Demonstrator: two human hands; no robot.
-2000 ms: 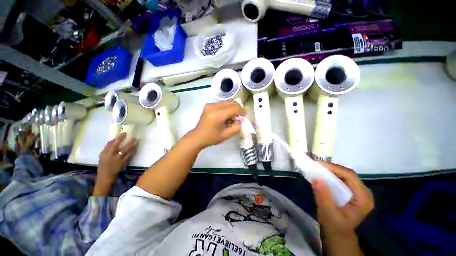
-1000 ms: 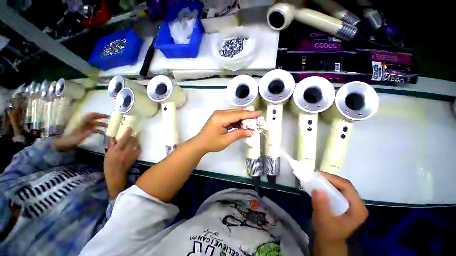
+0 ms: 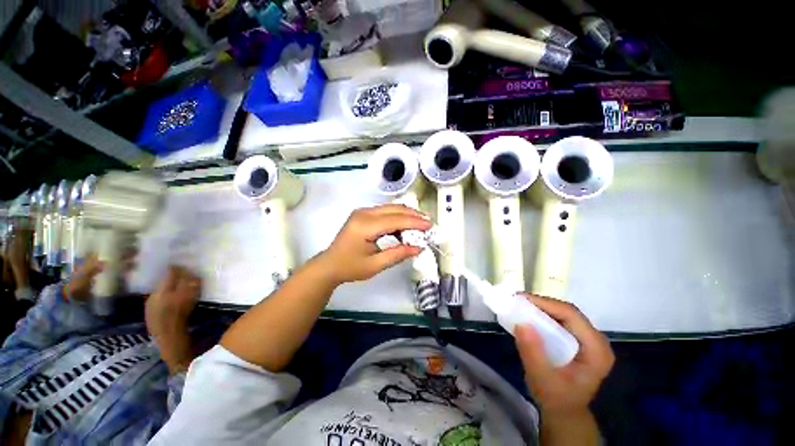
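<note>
My left hand (image 3: 375, 244) pinches a small white and silvery part (image 3: 413, 237) over the handle of the leftmost of several cream hair dryers in front of me. What the part is I cannot tell. My right hand (image 3: 571, 353) holds a white squeeze bottle (image 3: 542, 329), its thin nozzle pointing up and left toward the handle of the second dryer (image 3: 449, 209). The two dryers to the right (image 3: 506, 213) (image 3: 558, 226) lie side by side, with dark dots on their handles. My left hand hides part of the leftmost handle.
Another dryer (image 3: 277, 226) lies to the left. A neighbouring worker's hand (image 3: 171, 305) and a blurred dryer (image 3: 122, 205) are farther left. Blue bins (image 3: 301, 106) (image 3: 181, 120), a white bag of small parts (image 3: 375, 100) and printed cartons (image 3: 567, 109) with dryers on top line the far side.
The neighbour's dryers at left have shifted; one is now lifted and blurred. My left hand still pinches the small part, and the bottle stays in my right hand. The camera view has shifted slightly.
</note>
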